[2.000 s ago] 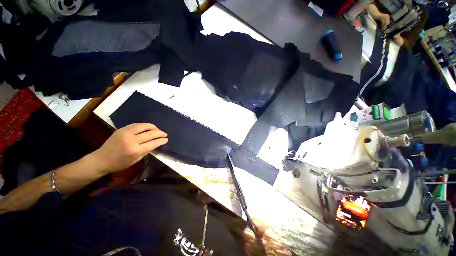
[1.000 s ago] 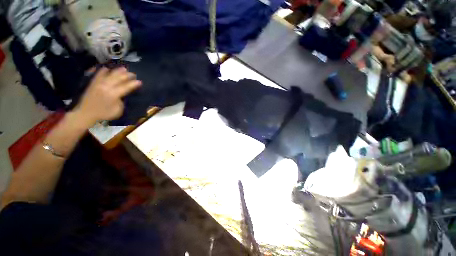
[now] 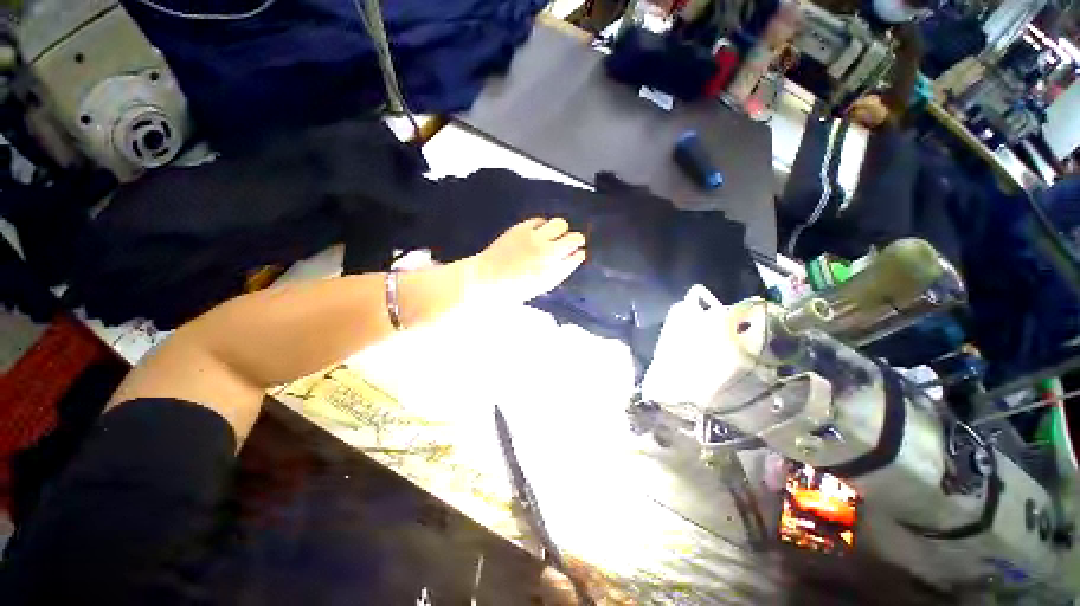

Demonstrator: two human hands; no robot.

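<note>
My left hand (image 3: pixel 531 260) reaches across the white table onto a heap of dark fabric pieces (image 3: pixel 663 237), fingers bent on its near side. Whether they grip cloth is hidden. Long dark scissors (image 3: pixel 518 474) point up the brightly lit white table (image 3: pixel 438 379). Their lower end meets my right hand (image 3: pixel 561 585), which is small, blurred and mostly cut off by the bottom edge; it appears closed on them.
A cream-white sewing machine (image 3: pixel 829 403) with a glowing orange display (image 3: pixel 820 509) stands at right. More dark cloth (image 3: pixel 237 225) lies left, below a second machine (image 3: pixel 136 124). A blue-ended thread cone (image 3: pixel 698 160) lies on the grey table (image 3: pixel 569 107). Part of another person's hand shows top right.
The dark panel under my left hand two seconds ago is gone from the white table. My left hand went to the left pile, then right onto the far heap. The camera view shifted.
</note>
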